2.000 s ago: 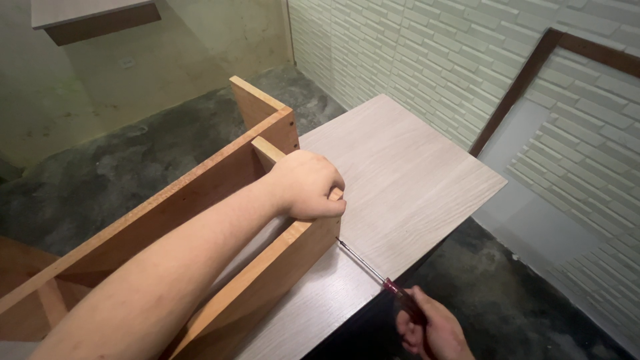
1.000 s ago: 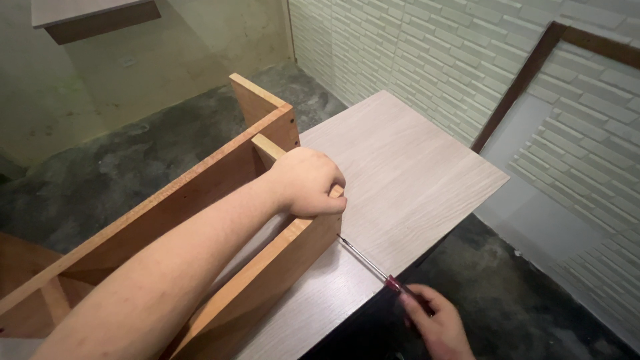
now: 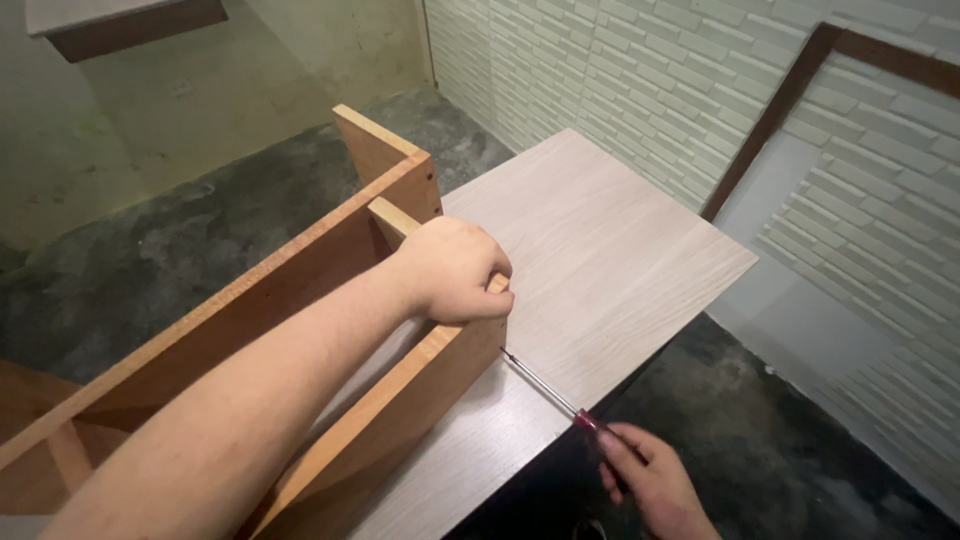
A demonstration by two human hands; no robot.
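Observation:
A wooden frame of joined boards [image 3: 262, 285] stands on a light wood-grain tabletop [image 3: 600, 247]. My left hand [image 3: 461, 274] grips the top corner of its near end, fingers curled over the board's edge. In my right hand [image 3: 637, 465] is a screwdriver [image 3: 546, 386] with a dark red handle and a long metal shaft. Its tip meets a dark screw [image 3: 508, 353] at the end face of the near board, low down by the tabletop. How deep the screw sits cannot be told. Two dark holes or screw heads [image 3: 430, 178] show on the far board's end.
Dark concrete floor [image 3: 172, 232] lies beyond the frame and right of the table. A wall with brick-pattern panels [image 3: 555, 67] and a brown wooden trim [image 3: 772, 120] runs along the right. Another surface with a brown edge [image 3: 135, 30] juts out at the upper left.
My right hand has shifted its grip on the screwdriver handle. My left hand holds the same corner of the frame, which has not plainly moved.

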